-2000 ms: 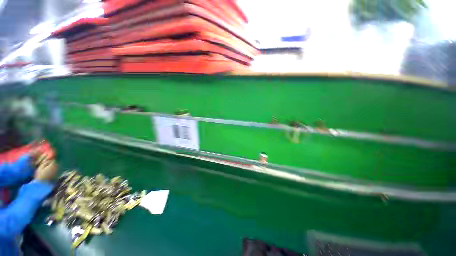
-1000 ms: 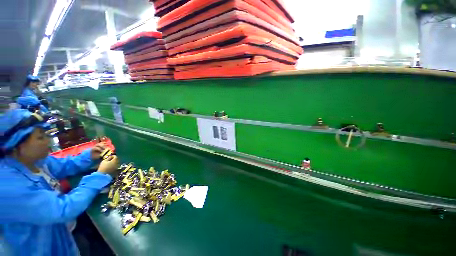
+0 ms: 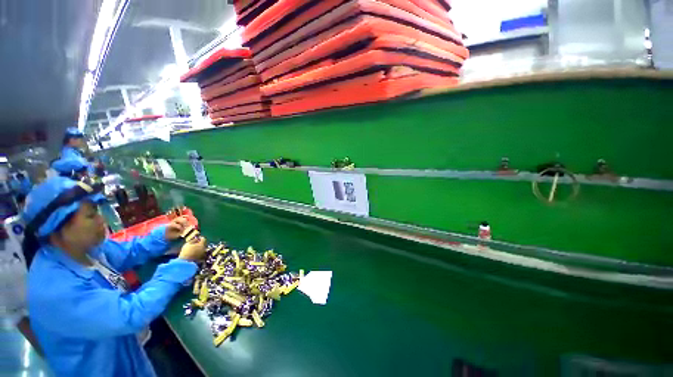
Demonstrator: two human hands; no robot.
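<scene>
Neither of my hands is in the picture. A loose pile of small yellow, silver and dark parts [image 3: 240, 286] lies on the glossy dark-green bench [image 3: 354, 331] to the left. A white paper scrap [image 3: 316, 286] touches the pile's right side. At the bottom edge, right of centre, a small dark thing [image 3: 472, 368] is cut off, too little of it showing to name. A pale flat edge [image 3: 612, 367] beside it is also cut off and blurred.
A person in a blue smock and cap [image 3: 96, 287] sits at the left, handling a small part by a red tray [image 3: 151, 225]. More workers sit beyond. A green upright panel [image 3: 443, 147] holds a printed sheet [image 3: 339, 193] and a wire ring [image 3: 555, 185]. Red trays [image 3: 354, 59] are stacked behind it.
The view has turned left and steadied since the blurred first frame, so the pile and seated worker now stand further right in the picture. The dark things at the bottom edge show less than at first.
</scene>
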